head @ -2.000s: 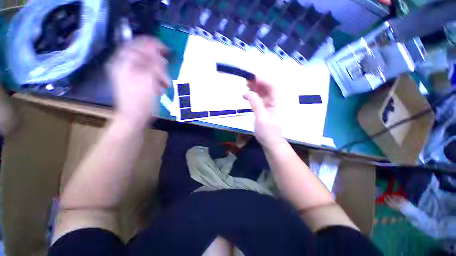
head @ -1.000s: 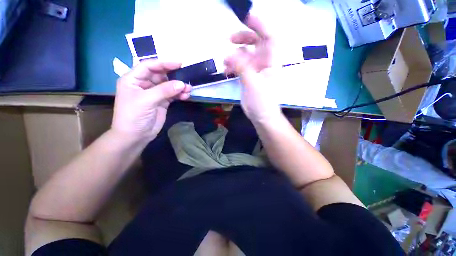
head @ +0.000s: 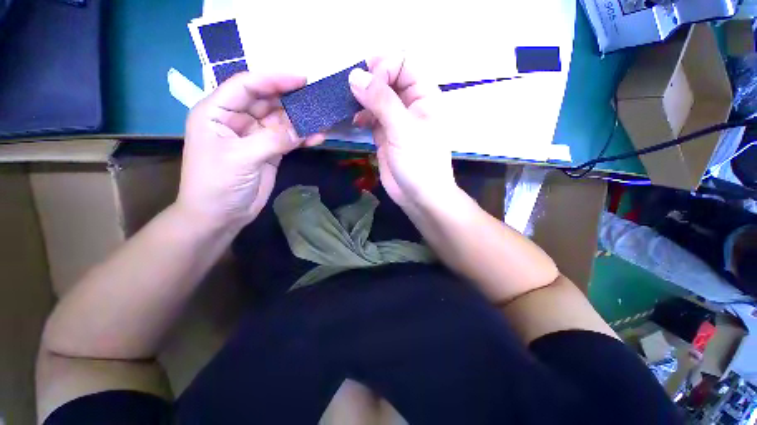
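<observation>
A black textured rectangular pad (head: 324, 101) is held up between both hands over the front edge of the bench, tilted, its right end higher. My left hand (head: 245, 133) grips its left end with thumb and fingers. My right hand (head: 394, 116) presses its thumb on the pad's right end. Whether a small black part lies behind the pad is hidden. The pad sheet (head: 199, 54) shows black rectangles at its left side, on the white paper (head: 490, 124). A separate black pad (head: 538, 59) lies at the paper's right.
A small open carton (head: 685, 100) stands at the right, with a black cable (head: 656, 153) across it. A white printed box (head: 618, 29) is at the upper right. A dark mat (head: 51, 66) lies at the left. Large cartons (head: 75, 199) are below the bench edge. Part of a person (head: 672, 257) shows at right.
My right hand has come down to the black piece in my left hand and now holds its right end. The piece is raised and turned with its textured face in view.
</observation>
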